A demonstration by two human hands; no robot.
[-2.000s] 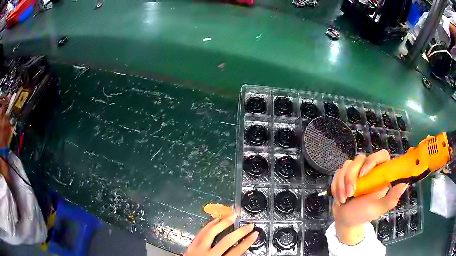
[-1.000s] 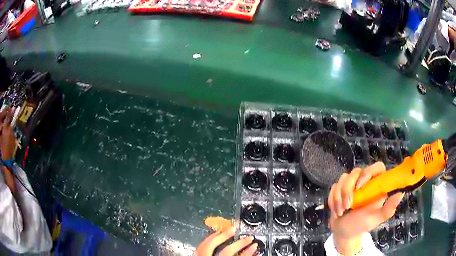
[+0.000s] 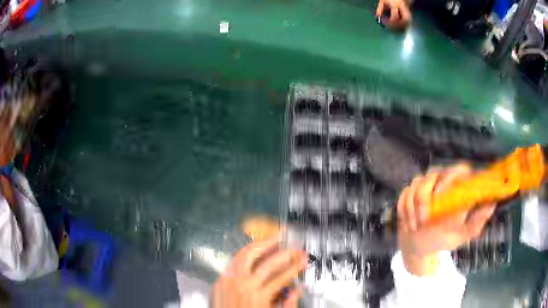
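Observation:
The head view is blurred. My right hand (image 3: 435,210) grips an orange electric screwdriver (image 3: 496,185) over the right part of a clear blister tray (image 3: 287,180). The driver's tip is not clear. Round black parts (image 3: 308,141) sit in the tray's pockets. A dark grey disc (image 3: 393,154) lies on top of the tray, just above my right hand. My left hand (image 3: 261,274) is at the tray's lower left corner, fingers bent; whether it holds a part is too blurred to tell. An orange-tan piece (image 3: 259,227) is at its fingertips.
The dark green bench mat (image 3: 150,150) spreads left of and behind the tray. Another person's hand (image 3: 395,12) shows at the top. A person's white sleeve (image 3: 24,231) is at the left edge, with a blue stool or crate (image 3: 90,249) beside it. A white object (image 3: 533,221) is at the right.
The view has tilted, so the tray sits higher in the picture. More of my left hand shows. Another person's hand has appeared at the top. My right hand still grips the screwdriver.

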